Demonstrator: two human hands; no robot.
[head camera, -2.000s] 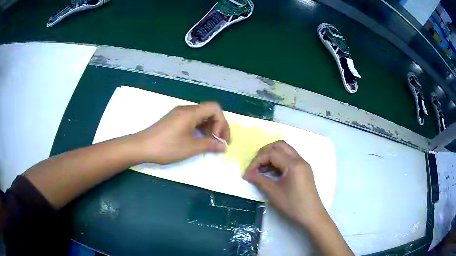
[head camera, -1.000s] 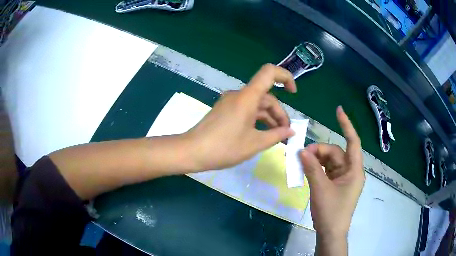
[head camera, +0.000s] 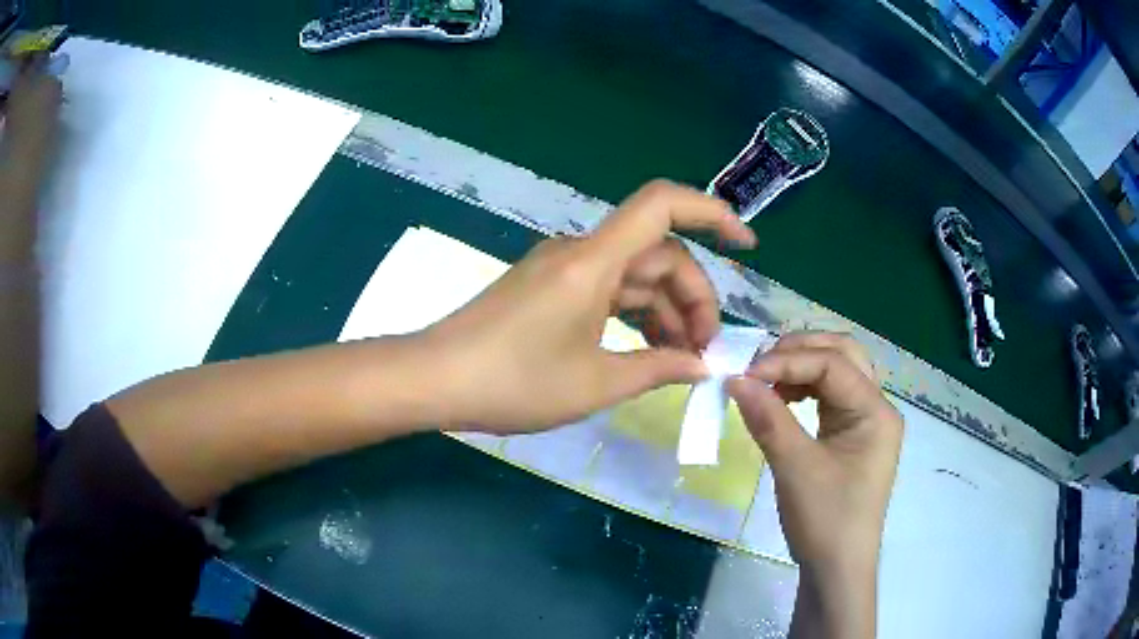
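A small white adhesive piece (head camera: 702, 424) hangs between my hands above the sticker sheets. My left hand (head camera: 587, 306) pinches its upper part between thumb and a finger, with the other fingers raised. My right hand (head camera: 824, 437) pinches the same upper area from the right side. The piece looks bent or doubled near the fingertips; whether it is one piece or two I cannot tell. The sticker sheets (head camera: 550, 452) lie below, partly white and partly yellow, and my left hand and forearm cover much of them.
An open handheld unit (head camera: 772, 160) lies on the green conveyor belt (head camera: 600, 100) beyond the worn metal rail (head camera: 462, 171). Other units lie at upper left (head camera: 400, 23) and right (head camera: 969, 285). Another person's arm (head camera: 23, 250) is at far left.
My hands have come from apart over the sheets to meet at the white piece, now lifted clear. The view has shifted. Another person's arm has appeared at far left.
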